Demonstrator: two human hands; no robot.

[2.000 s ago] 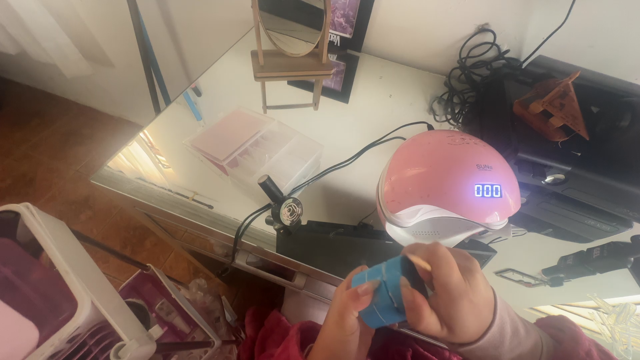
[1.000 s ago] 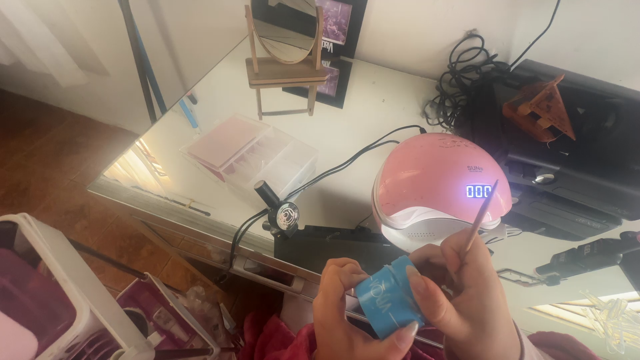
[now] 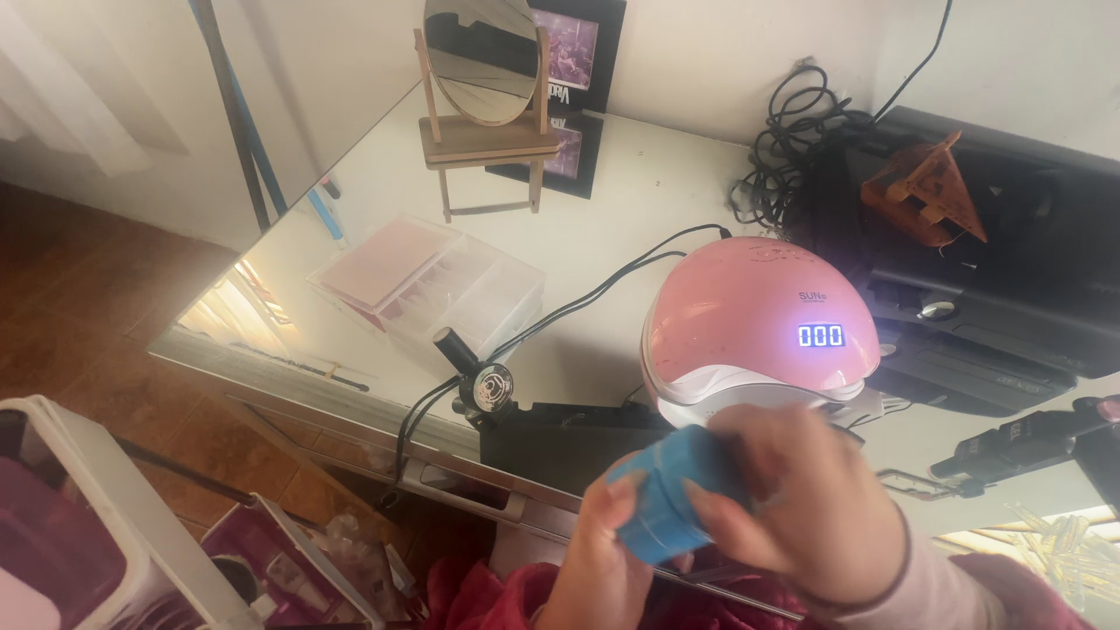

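Observation:
My left hand (image 3: 604, 542) grips a blue cylindrical container (image 3: 669, 499) from its left side, tilted in front of my body. My right hand (image 3: 796, 507) is blurred and wraps the container's right end, its thumb on the blue side. The stick seen earlier does not show now. Just beyond both hands stands a pink and white nail lamp (image 3: 761, 324) with a lit display reading zeros. To the left of the lamp, a small black clamp-like device with a round patterned face (image 3: 490, 388) sits at the table's front edge.
A glass-topped table (image 3: 665, 184) holds a clear divided box (image 3: 437, 289), a wooden-framed mirror (image 3: 486, 61), black cables (image 3: 779, 149), a black printer-like machine (image 3: 1032, 210) with an orange object (image 3: 927, 197), and clear nail tips (image 3: 1063, 547). A white-framed cart (image 3: 96, 490) stands at lower left.
One second ago my right hand held a thin pointed stick upright beside the container; that stick is now out of sight. The right hand has closed around the container's end.

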